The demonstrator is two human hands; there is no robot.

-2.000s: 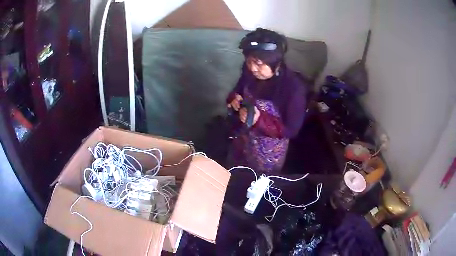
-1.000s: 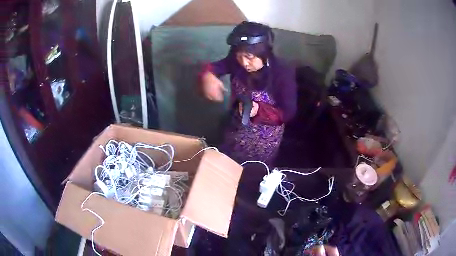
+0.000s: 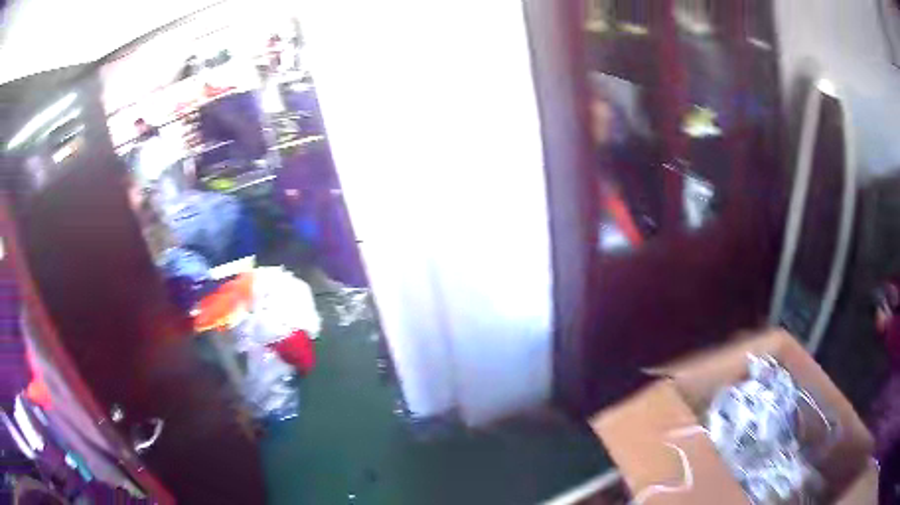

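An open brown cardboard carton (image 3: pixel 666 449) stands at the lower right, nearest in front of me. Tangled white cables (image 3: pixel 760 424) lie in it, and one white cord hangs over its flap. The picture is blurred, so single cables and plugs cannot be told apart. Neither my left hand nor my right hand is in view.
A dark door (image 3: pixel 109 256) stands open at the left. Through the doorway are a green floor (image 3: pixel 340 424) and heaps of white, orange, red and blue things (image 3: pixel 281 306). A white wall (image 3: pixel 464 197), a dark red glass-fronted cabinet (image 3: pixel 641 306) and a white curved frame (image 3: pixel 792 237) stand beyond.
The view has swung left, and the carton now sits at the lower right. The power strip and most of the other person have left the picture. The hand at the bottom edge is gone from view.
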